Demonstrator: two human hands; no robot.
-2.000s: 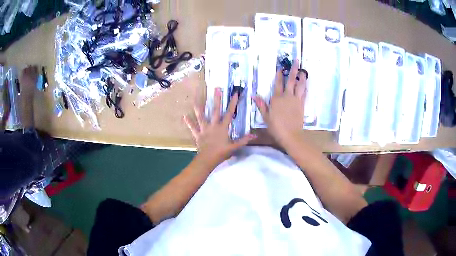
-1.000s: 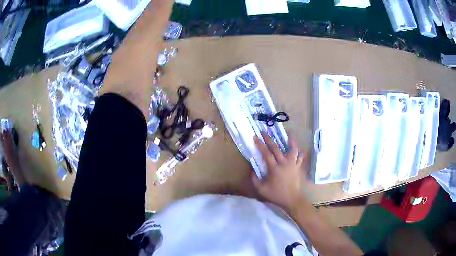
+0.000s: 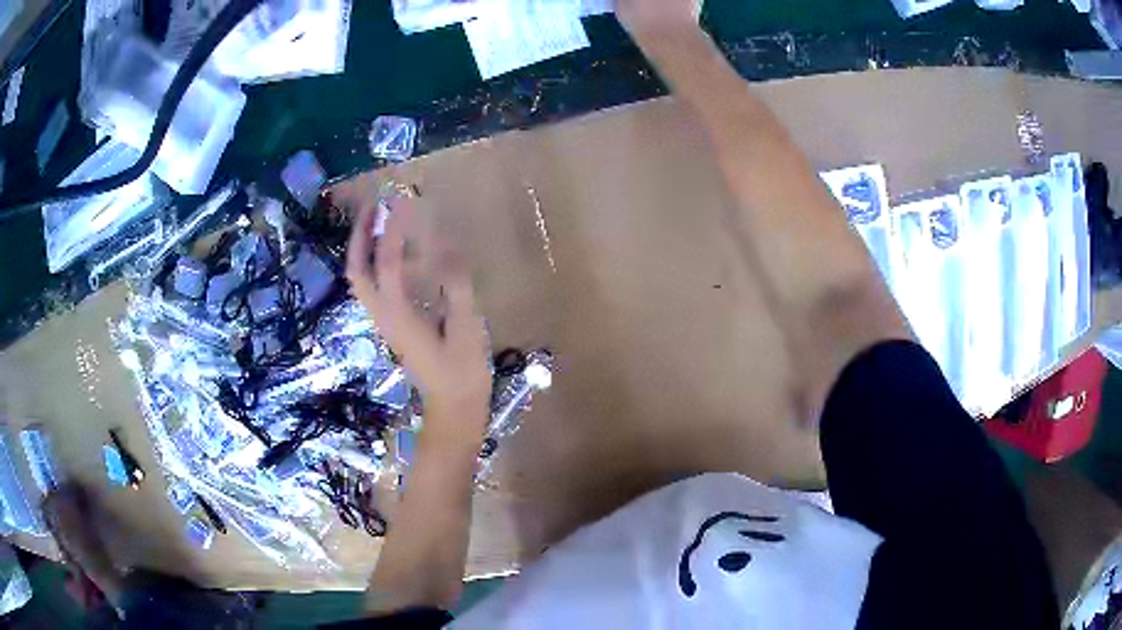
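My left hand (image 3: 418,295) is over the right side of the mixed parts pile (image 3: 295,369). It is blurred, with a small whitish thing at its fingertips; whether it grips this is unclear. The pile has coiled black cables, clear-bagged parts and blue-grey pieces. My right hand (image 3: 664,15) reaches over the dark green surface, cut off by the top edge, so its grip is hidden. A bagged slim part (image 3: 523,391) with a pale round end lies right of the pile. Whitish blister trays (image 3: 994,265) stand in a row at the right; my right arm partly covers the nearest.
Flat white printed sheets (image 3: 529,39) and whitish trays (image 3: 286,37) lie on the green surface (image 3: 338,117). A dark curved band crosses the upper left. A neighbouring person's blurred hand (image 3: 86,535) is at the lower left. A red box (image 3: 1056,412) is below the table at right.
The tray with the black cable is gone from the table in front of me. My right hand has moved from it to the far green surface. My left hand has come back over the pile.
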